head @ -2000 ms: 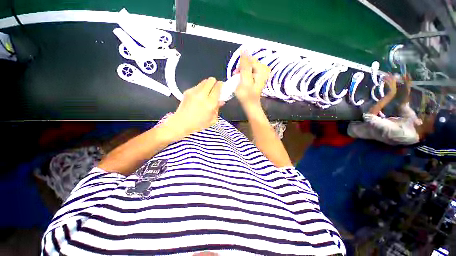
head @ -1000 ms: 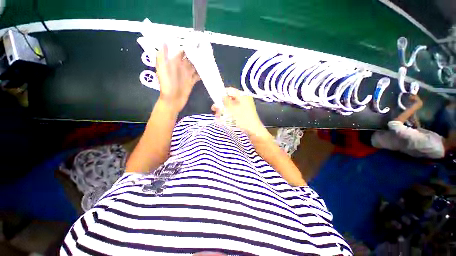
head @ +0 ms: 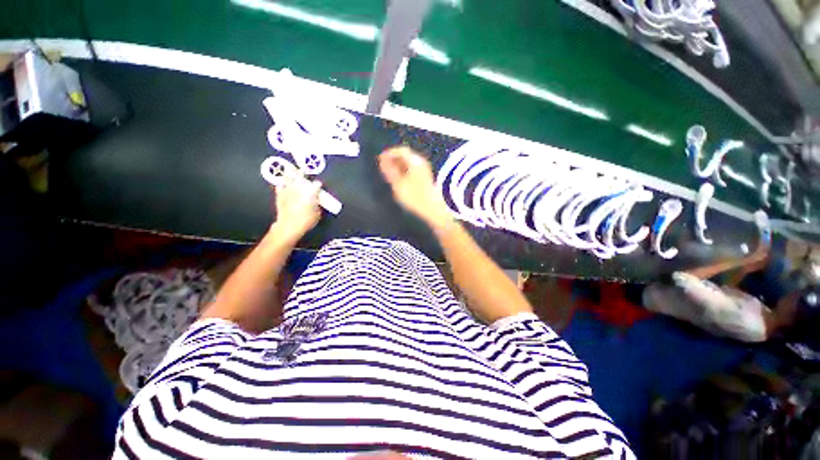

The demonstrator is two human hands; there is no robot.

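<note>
My left hand is on a white straight cover at the near edge of a loose pile. The cover's spoked disc end shows at my fingertips and its other end sticks out to the right. My fingers seem closed on it. My right hand is over the black bench between the pile and the row of curved housings. Its fingers are loosely curled with a small gap, and no part shows in it; it is slightly blurred.
A grey upright crosses the green belt, with a small white piece beside it. A white-grey box stands far left. Curved units lie on the belt at right, near another worker's sleeve. A heap of white parts is below the bench.
The long white piece is gone from my right hand, which is now up beside the row. My left hand has moved down to the near cover. The view has shifted, showing more belt.
</note>
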